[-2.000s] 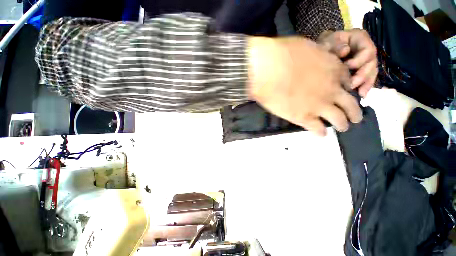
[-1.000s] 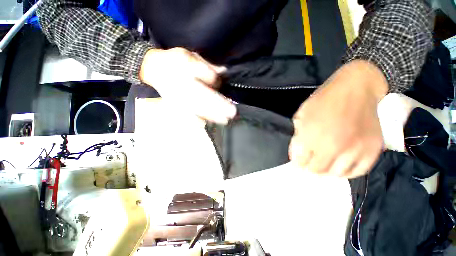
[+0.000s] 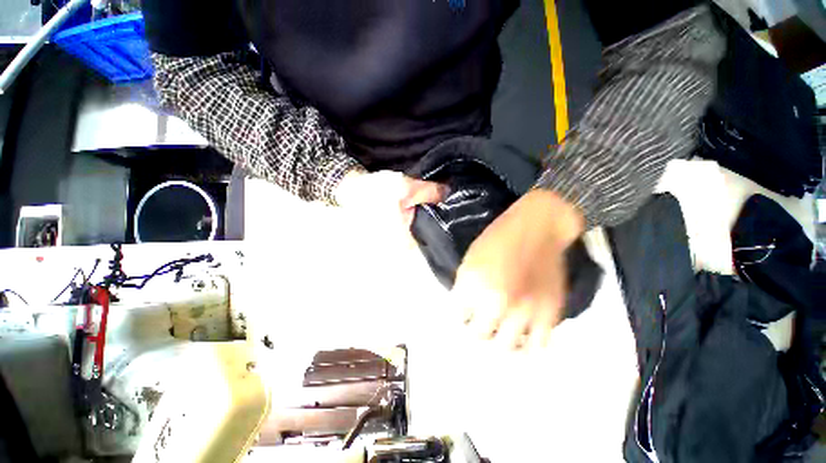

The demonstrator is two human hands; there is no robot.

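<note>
A black fabric bag piece (image 3: 439, 244) with a pale zipper line is bunched and curved between my hands, near my body. My right hand (image 3: 380, 192), at the left of the picture, grips its edge with thumb and fingers. My left hand (image 3: 521, 276), on the right of the picture, is blurred and lies over the piece, its fingertips over the white table (image 3: 344, 289). Its palm side is hidden, so its grip cannot be told. Part of the piece shows beyond this hand.
The cream sewing machine head (image 3: 208, 407) and brownish slide plate (image 3: 335, 393) are at the lower left and bottom centre. Loose black pieces with pale zipper lines (image 3: 725, 362) lie at the right. A black stack (image 3: 770, 108) is at the upper right. A blue crate (image 3: 109, 45) is at the upper left.
The stretched-out piece is now bunched and turned between my hands. My left hand has moved toward the picture's left, and my right hand slightly down and right. The loose pieces at the right are uncovered.
</note>
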